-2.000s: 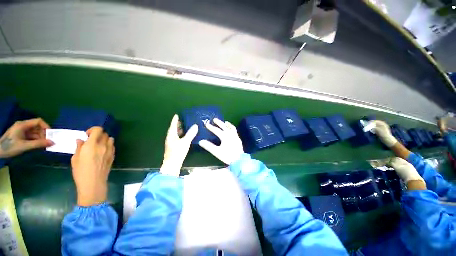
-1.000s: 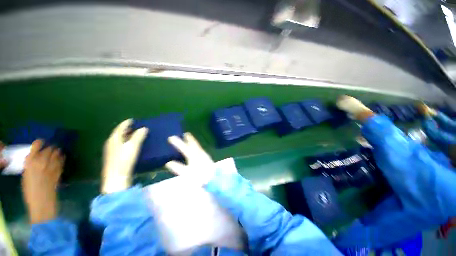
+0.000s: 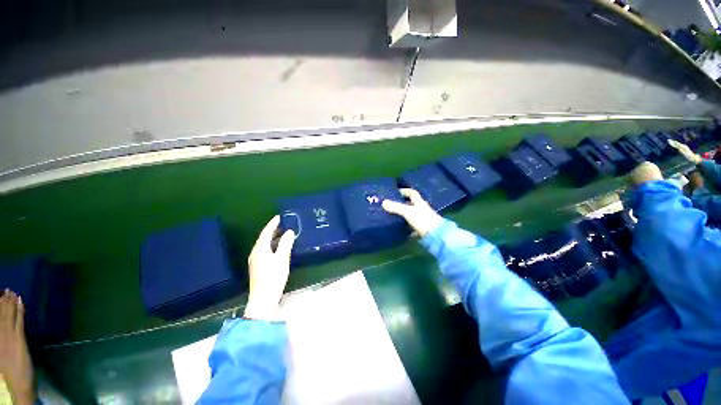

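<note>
Two dark navy gift boxes stand side by side on the green conveyor belt, a left one [image 3: 326, 229] and a right one [image 3: 371, 207], with pale prints on top. My gloved left hand [image 3: 271, 265] has thumb and fingers at the left box's near left corner. My gloved right hand [image 3: 414, 212] has its fingers on the right box's top and right side. A plain navy box [image 3: 186, 265] sits apart on the belt to the left. The boxes' undersides are hidden.
More navy boxes [image 3: 431, 188] line the belt [image 3: 111, 206] to the right. A white sheet [image 3: 348, 340] lies on the near ledge. Glossy dark packs [image 3: 553, 257] lie by the right neighbour's blue sleeve [image 3: 672, 237]. A bare hand [image 3: 14, 348] shows at far left beside another box.
My hands have left the plain box, which now lies alone, and moved right onto the printed pair. The view has shifted. The left worker's white card is out of view.
</note>
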